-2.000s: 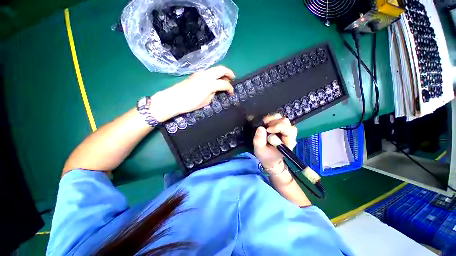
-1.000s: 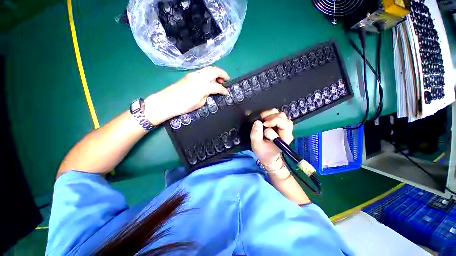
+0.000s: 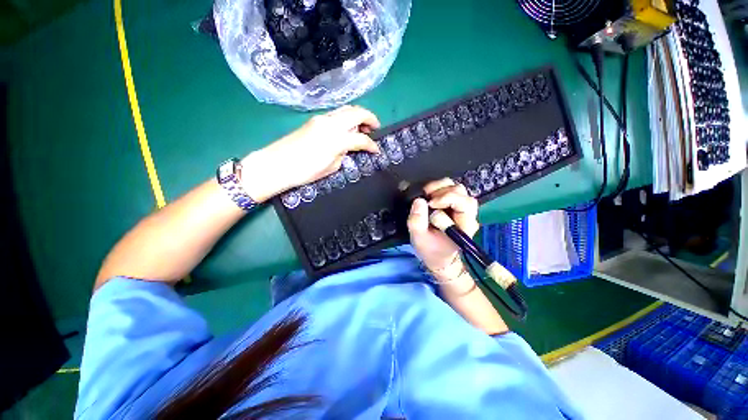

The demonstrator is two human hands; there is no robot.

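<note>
A long black tray (image 3: pixel 328 215) lies tilted on the green bench, with small glossy oval parts (image 3: pixel 537 156) in rows along both long edges. My left hand (image 3: pixel 332 148) reaches over the far row at its left half, fingers bent at the parts; whether it grips one I cannot tell. My right hand (image 3: pixel 443 220) holds a pen-style tool (image 3: pixel 467 244) over the tray's middle. The tool's tip is dark and blurred against the tray. Its black cord loops below the hand.
A clear plastic bag (image 3: pixel 328 86) with dark pieces stands beyond the tray. A round fan (image 3: pixel 559 8) and a yellow unit (image 3: pixel 652 16) with cables are at the back right. Stacked white sheets (image 3: pixel 672 123) stand right; a blue basket (image 3: pixel 584 254) is below the bench edge.
The view has shifted a little, so bag and tray appear slightly moved. My left hand stays at the far row with small finger shifts. My right hand keeps the tool over the tray.
</note>
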